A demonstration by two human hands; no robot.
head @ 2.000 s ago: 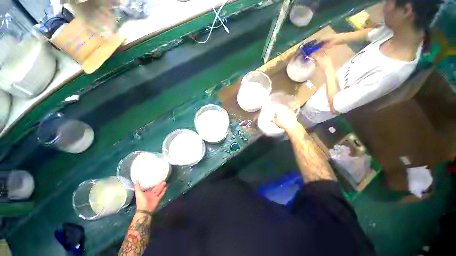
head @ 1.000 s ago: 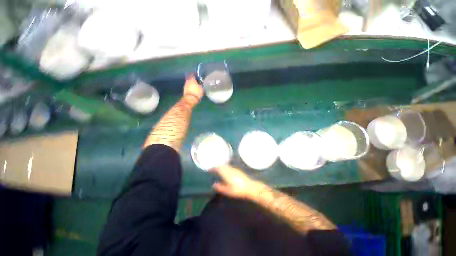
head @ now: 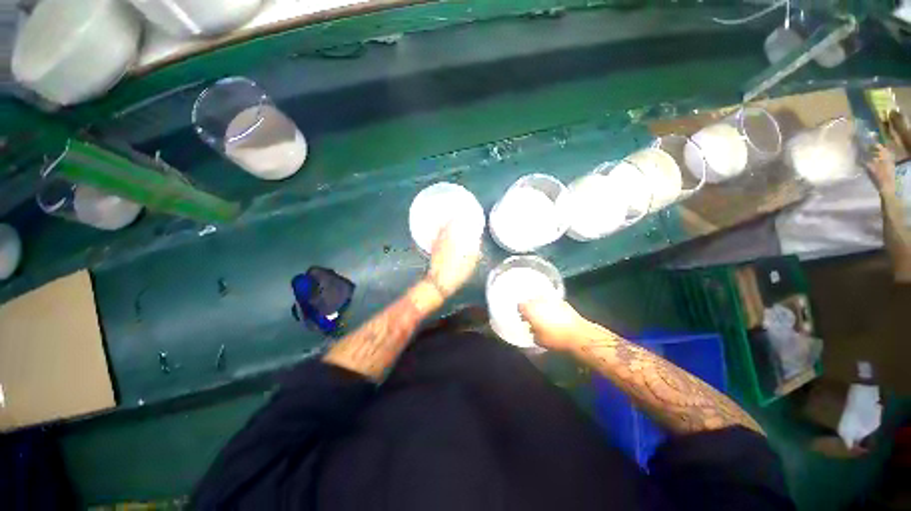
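Note:
My left hand (head: 455,261) is on the near side of a clear container with white fill (head: 442,212), at the left end of a row on the green bench. My right hand (head: 551,321) holds another clear container with white fill (head: 511,289) at the bench's near edge, close to my body. Its fingertips are over the white fill. Beside them stands a container (head: 529,212), and several overlapping ones continue to the right. A blue-and-black bundle (head: 323,297) lies to the left of my left hand.
More filled containers (head: 265,143) are in the rear channel at left. A green post (head: 150,182) and a cardboard sheet (head: 55,349) are at left. Large containers (head: 75,50) stand on the upper shelf. A blue bin (head: 679,374) and green crate (head: 764,329) are below right. A person's arm (head: 889,200) shows at right.
The view has shifted. My left hand has come back from the rear channel to the row's end container. My right hand has moved to a container at the near edge.

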